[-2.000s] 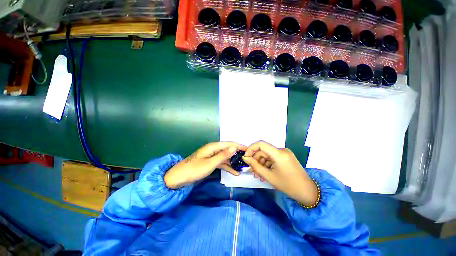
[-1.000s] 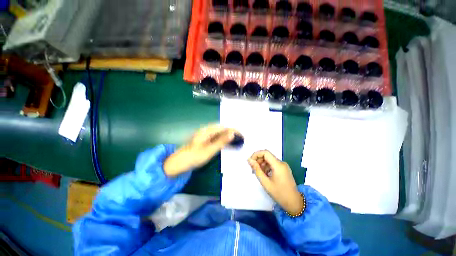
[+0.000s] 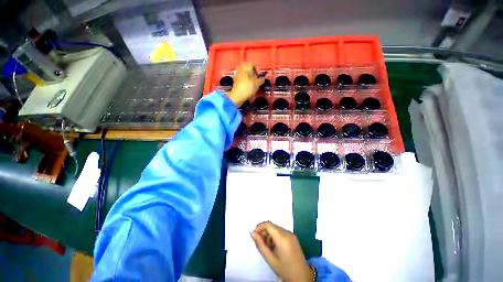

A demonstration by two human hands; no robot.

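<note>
My left hand [image 3: 247, 82] reaches over the clear blister tray [image 3: 347, 116] at its back left. Its fingertips are closed around a round black part [image 3: 262, 74] at a pocket of the back row, and the fingers partly hide it. Rows of similar black parts stand in the tray's pockets. The left sleeve covers part of the tray's left edge. My right hand [image 3: 280, 249] is low over the narrow white paper [image 3: 258, 194], thumb and fingertips pinched together. Whether something tiny is between them is too small to tell.
The blister tray lies on a red carrier tray [image 3: 227, 55]. White sheets [image 3: 375, 220] lie at the right, beside a tall translucent stack [image 3: 474, 165]. At the left are a control box [image 3: 71, 91], a greyish clear tray [image 3: 157, 93], a white tag [image 3: 85, 182] and cables.
My left hand has moved forward from above the narrow paper to the blister tray's back row with a black part. The camera view has shifted up. My right hand stays pinched over the paper.
</note>
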